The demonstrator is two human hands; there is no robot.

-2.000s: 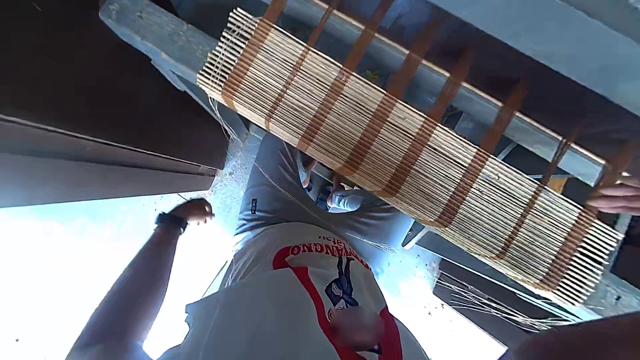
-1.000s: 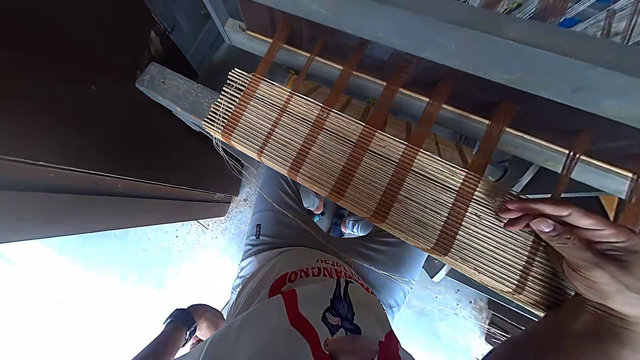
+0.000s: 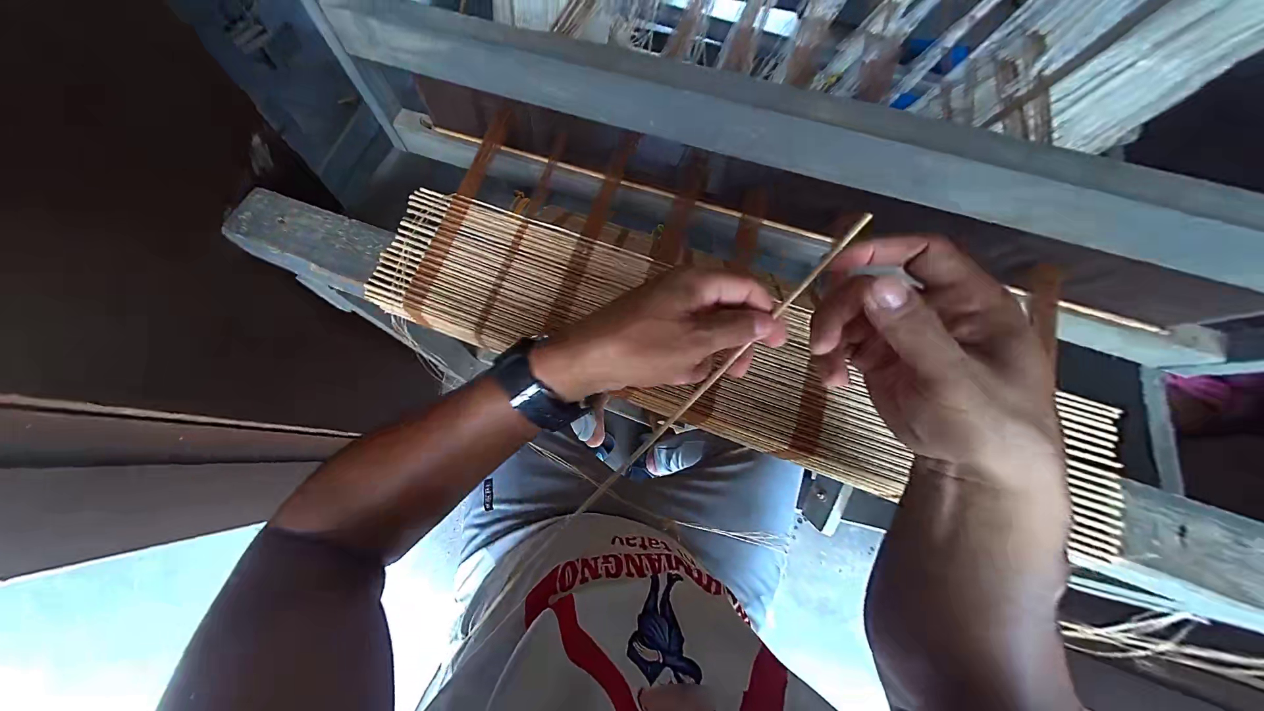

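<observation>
A woven mat of thin sticks (image 3: pixel 513 286) with brown warp bands lies across the loom's front beam. Above it, my left hand (image 3: pixel 681 331), with a black wristband, pinches a long thin stick (image 3: pixel 681 415) that slants from upper right down toward my shirt. To the right, my right hand (image 3: pixel 918 346) holds a small flat greyish piece (image 3: pixel 884 271), perhaps a blade, between thumb and fingers, close to the stick's upper end. The brown warp bands (image 3: pixel 602 183) run from the mat up over a thin rod beneath the loom's crossbar.
A grey wooden crossbar (image 3: pixel 691 94) spans the loom, with pale threads (image 3: pixel 1116 79) behind it. The front beam's left end (image 3: pixel 296 232) juts out past the mat. Loose fibres (image 3: pixel 1136 637) hang at the lower right. A dark panel (image 3: pixel 158 296) stands at the left.
My left hand has come up from the lower left to above the mat and now holds a stick. My right hand has lifted off the mat's right part and holds the small flat piece.
</observation>
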